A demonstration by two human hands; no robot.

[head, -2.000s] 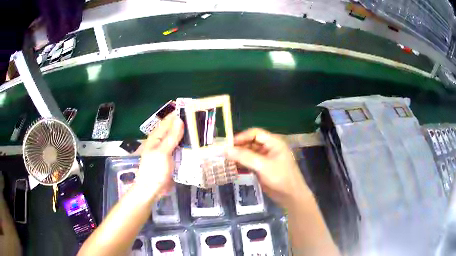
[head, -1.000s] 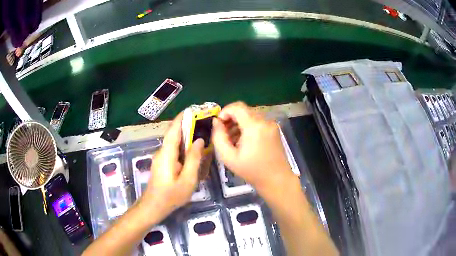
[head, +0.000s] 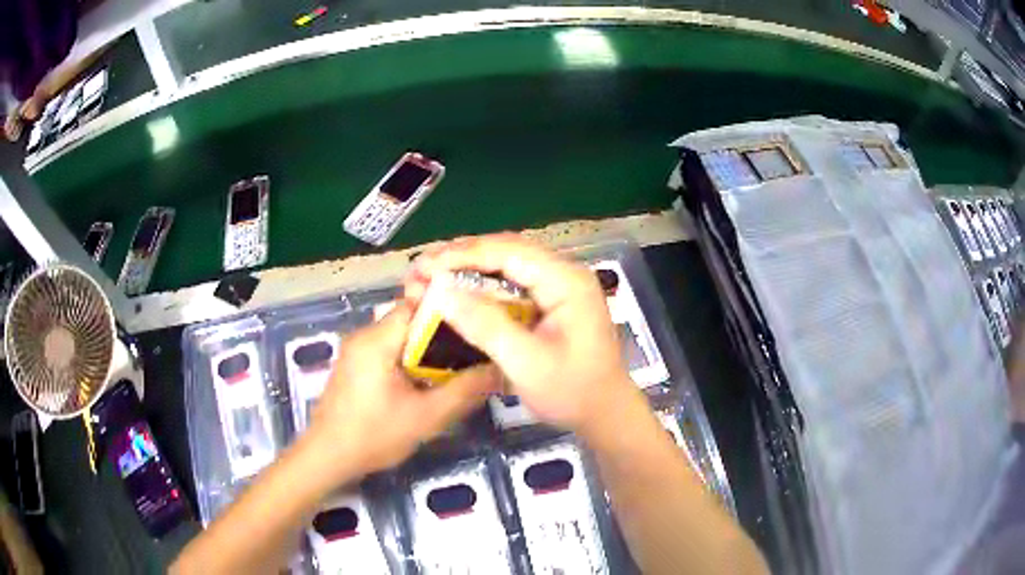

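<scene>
A phone body with a yellow-edged front housing on it is held between both hands above the blister tray, tilted, its dark screen partly showing. My left hand grips its lower left side. My right hand wraps over its top and right side, fingers across the upper end. The keypad part is hidden by the hands. The clear blister tray below holds several white back housings with dark oval openings.
Behind is the green conveyor belt with finished handsets and a black pad on its near edge. Left are a desk fan and a lit smartphone. Right is a foam sheet over front housings. A person's hand shows far left.
The yellow front housing, earlier held apart above the phone body, now lies on it. My right hand has closed around the top. The handsets on the belt have shifted right in view.
</scene>
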